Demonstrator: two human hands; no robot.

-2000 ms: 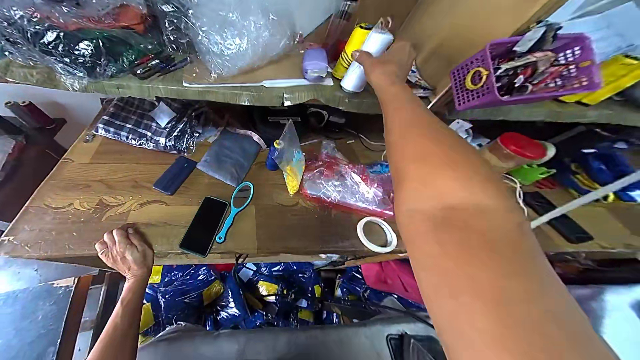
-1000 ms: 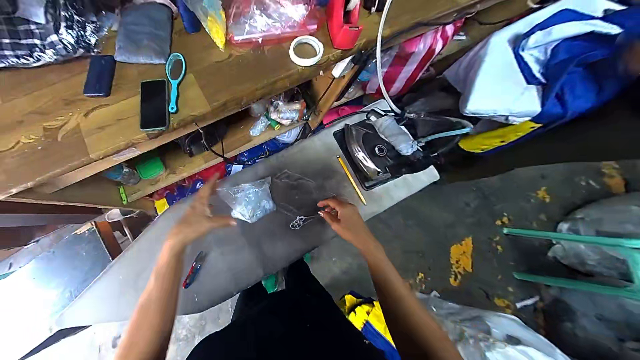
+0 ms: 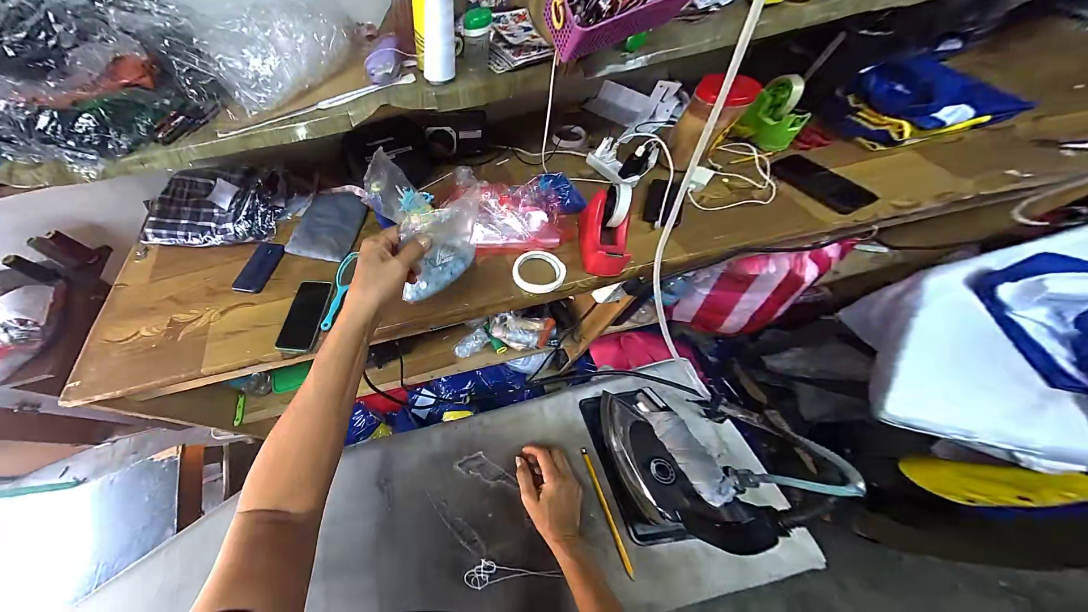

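Pinched in my left hand (image 3: 393,263) is the top of a clear plastic bag with small light-blue pieces inside (image 3: 438,259), held up over the wooden table. Another clear bag (image 3: 387,178) lies just behind it. My right hand (image 3: 548,493) rests on the grey ironing surface (image 3: 408,527), fingers curled; whether it holds anything cannot be told. A yellow pencil (image 3: 608,514) lies right of that hand, and beyond it a steam iron (image 3: 680,467) sits on a dark rest. Thin white string (image 3: 484,574) lies below my right hand.
On the wooden table (image 3: 195,331) lie a phone (image 3: 304,316), a blue hand mirror or brush (image 3: 340,293), a white tape roll (image 3: 539,272) and a red tape dispenser (image 3: 604,234). A white hose (image 3: 663,255) hangs in front. The upper shelf bears a purple basket (image 3: 608,25).
The bag with blue pieces lay on the grey surface one second ago; now my left hand holds it above the wooden table. My right hand stays over the grey surface. The view has shifted.
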